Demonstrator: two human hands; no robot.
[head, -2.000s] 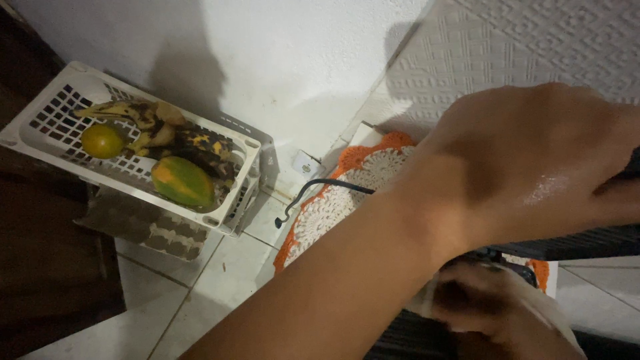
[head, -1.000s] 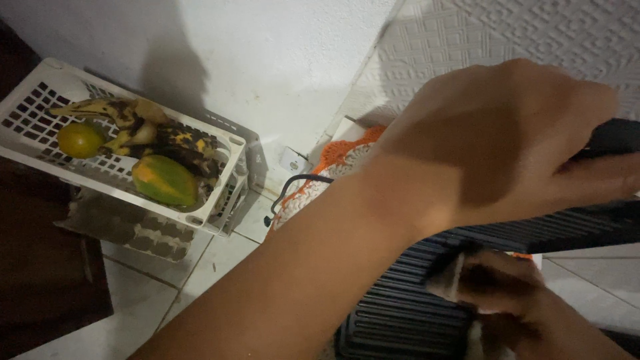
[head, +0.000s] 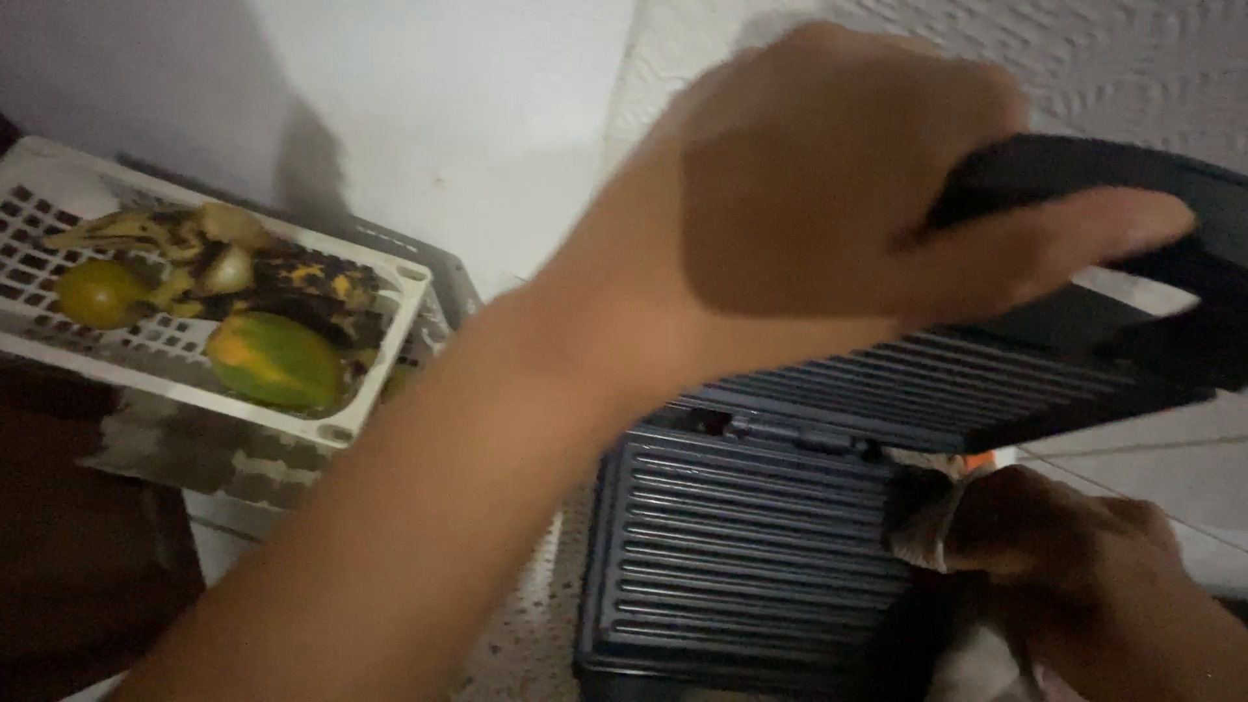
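A black contact grill with a ribbed lower plate (head: 751, 556) stands at the lower middle, its ribbed upper plate (head: 936, 385) raised on the hinge. My left hand (head: 848, 175) reaches across the view and grips the black handle (head: 1033, 175) of the raised lid at the right. Below it, my right hand (head: 1063, 556) pinches a light cloth (head: 926, 526) at the right edge of the lower plate, near the hinge. Part of that cloth and the fingertips are in shadow.
At left, a white plastic basket (head: 166, 380) holds a green-yellow papaya (head: 275, 361), a round yellow-green fruit (head: 99, 294) and darkened bananas (head: 312, 278). Egg cartons (head: 195, 439) lie beneath it. Dark wooden furniture (head: 88, 546) fills the lower left, beside a white wall (head: 468, 107).
The grill's ribbed plates now show far more plainly. The orange-edged doily seen earlier is almost wholly hidden. The view has moved nearer the grill.
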